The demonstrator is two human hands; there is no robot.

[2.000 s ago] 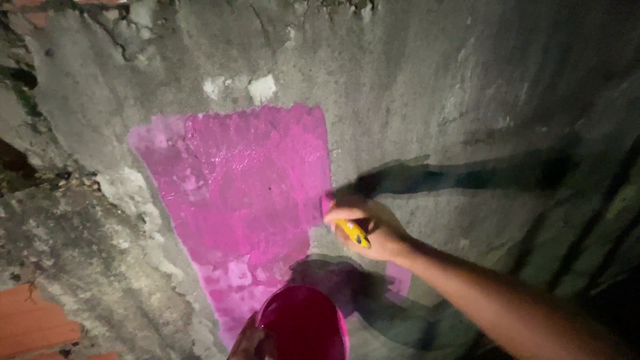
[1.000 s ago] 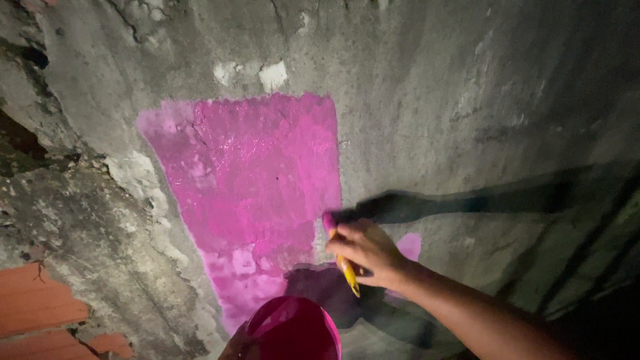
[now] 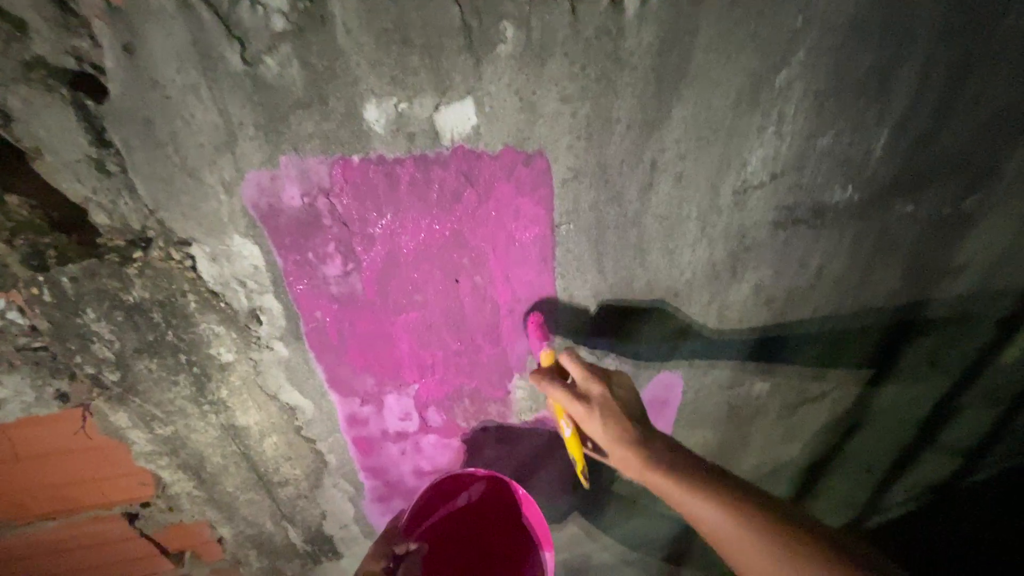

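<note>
My right hand (image 3: 596, 404) grips a paintbrush with a yellow handle (image 3: 570, 444), its bristles (image 3: 537, 328) coated in pink paint. The bristle end is at the right edge of a glossy pink painted patch (image 3: 432, 280) on a rough grey wall; whether it touches the wall is hard to tell. At the bottom, my left hand (image 3: 388, 548) holds a pink container (image 3: 480, 520) by its left side, tilted so that its dark pink inside shows. Its base is out of view. A smaller pink patch (image 3: 664, 400) shows on the wall beyond my right wrist.
Cracked, crumbling plaster (image 3: 200, 360) runs down the left, with exposed orange bricks (image 3: 72, 464) at the lower left. Two whitish spots, one a squarish mark (image 3: 456, 119), lie above the painted patch. Dark shadows of my arm and the container fall across the wall.
The brush handle has swung from slanting down to the right to a steeper angle, and the brush is a little lower along the patch's right edge. Both hands keep their holds.
</note>
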